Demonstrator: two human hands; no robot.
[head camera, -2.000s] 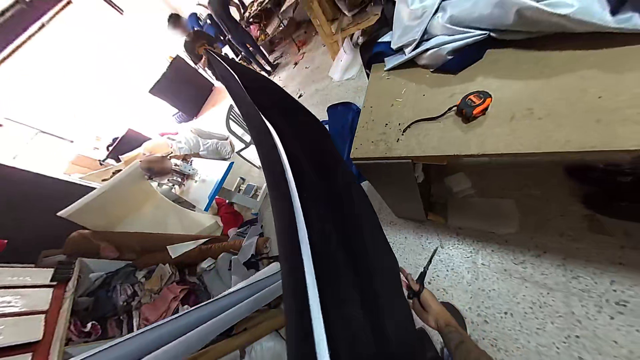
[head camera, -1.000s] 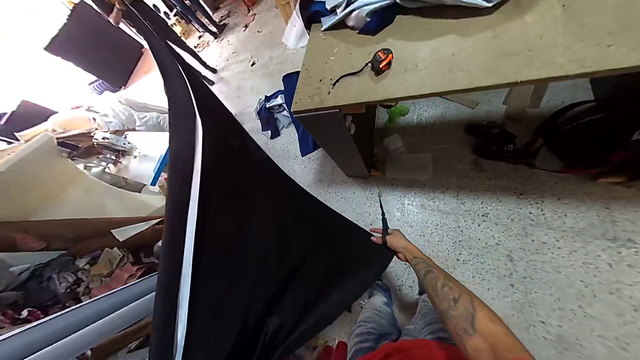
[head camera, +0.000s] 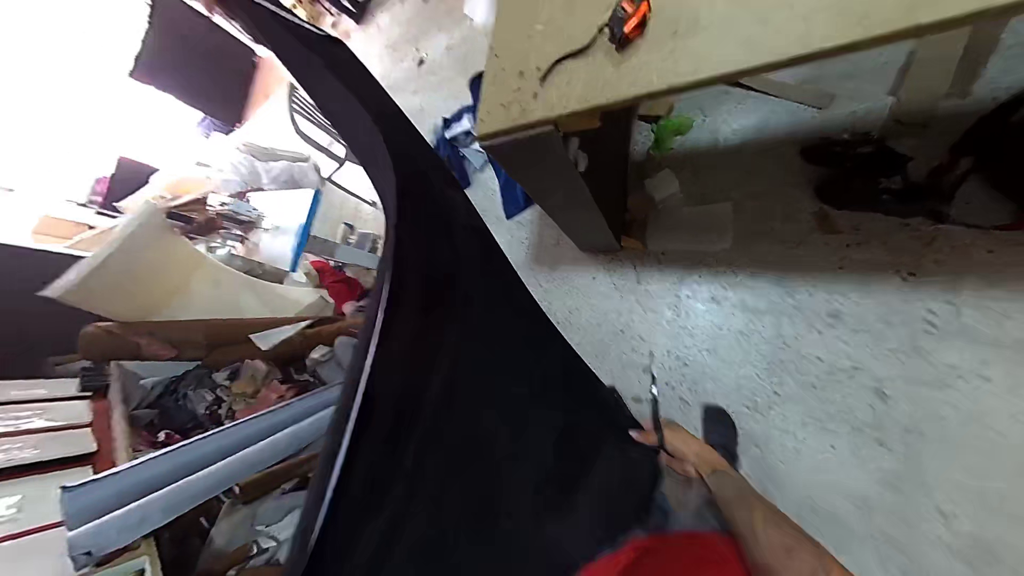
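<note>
A long black fabric length (head camera: 496, 376), with a pale stripe near its left edge, stretches from the lower middle up to the top left. At its lower right corner is my right hand (head camera: 680, 452), closed around dark-handled scissors (head camera: 656, 408), their blades pointing up. The fingertips touch the fabric edge. My left hand is not visible. On the worktable at the upper right lies an orange and black tape measure (head camera: 629, 22) with its dark strap trailing left.
The worktable (head camera: 720, 60) juts in at upper right, its dark leg panel (head camera: 560, 184) reaching the floor. Blue cloth (head camera: 508, 188) lies beside it. On the left are a box of fabric scraps (head camera: 128, 408), grey rolls (head camera: 216, 452) and a metal-framed chair (head camera: 312, 128).
Two seconds ago the black fabric hung as a narrower band; now it is spread wider. My right hand still holds the scissors at its edge. The view has shifted.
</note>
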